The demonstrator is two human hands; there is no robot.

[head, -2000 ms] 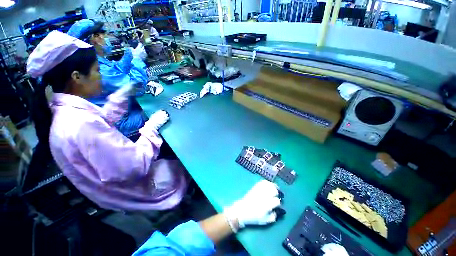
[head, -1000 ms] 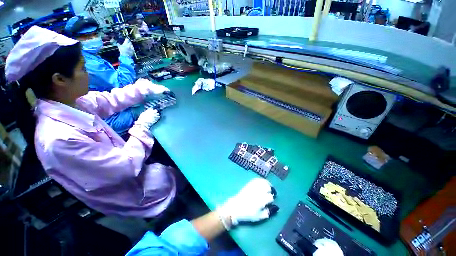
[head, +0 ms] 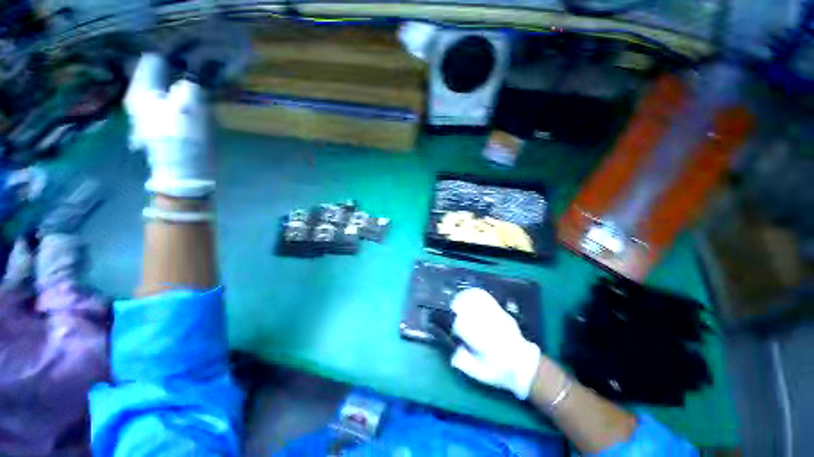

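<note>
The picture is blurred. My left hand (head: 174, 129), in a white glove, is raised at the upper left, in front of the cardboard box's left end. A dark blurred shape is beside its fingers; I cannot tell if it is held. My right hand (head: 495, 344), gloved, rests on the black fixture (head: 522, 299), its fingers around a black part (head: 436, 323) at the fixture's left side. Finned black parts (head: 323, 229) with pale squares stand grouped to the left. Behind the fixture is the black tray (head: 434, 243) with tan pieces (head: 482, 230) and silver screws (head: 491, 200).
A loose black pile (head: 634, 344) lies at the right. A red-orange board (head: 616, 183) with a clear strip stands behind it. A long cardboard box (head: 330, 125) and a white fan box (head: 464, 85) are at the back. A person's pink sleeve (head: 53, 330) shows at the left.
The view has swung right and down. My left hand has gone from the mat beside the fixture, with a black piece at its fingers, up to the rear left. My right hand stays at the fixture.
</note>
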